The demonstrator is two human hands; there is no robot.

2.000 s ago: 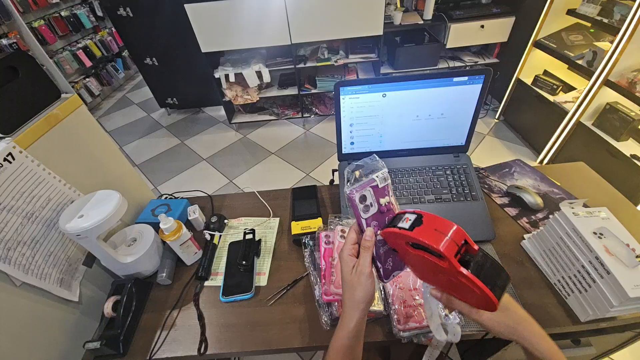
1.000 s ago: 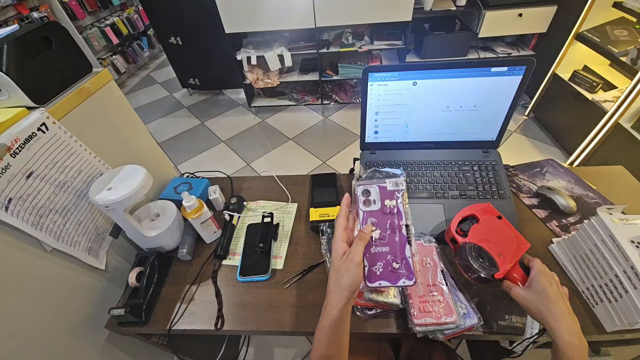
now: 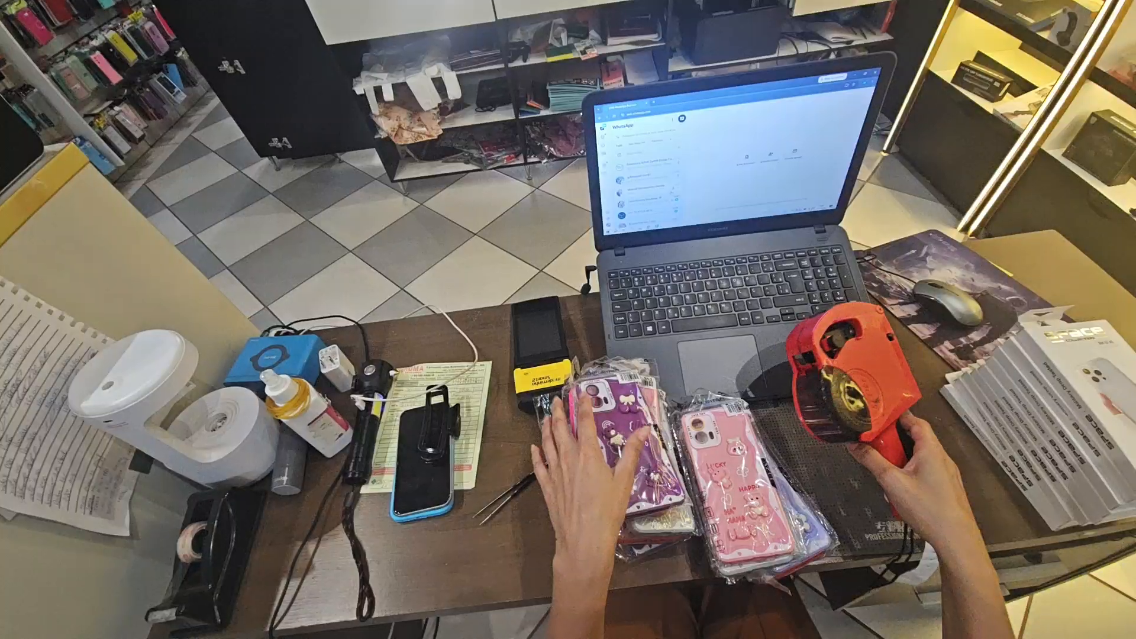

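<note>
My left hand rests, fingers spread, on a purple phone case in clear packaging, which tops a pile of packaged cases. A second pile, topped by a pink phone case, lies just to its right. My right hand is closed around the handle of a red price label gun, held over the right end of the laptop's front edge. A roll shows inside the gun's housing.
Behind the piles stands an open laptop, with a mouse and stacked white boxes to the right. Leftward lie a card terminal, tweezers, a phone, a bottle, a white roll dispenser and a tape dispenser.
The purple case, held up in my left hand a second ago, now lies on the left pile. My right hand has raised the red label gun and turned it.
</note>
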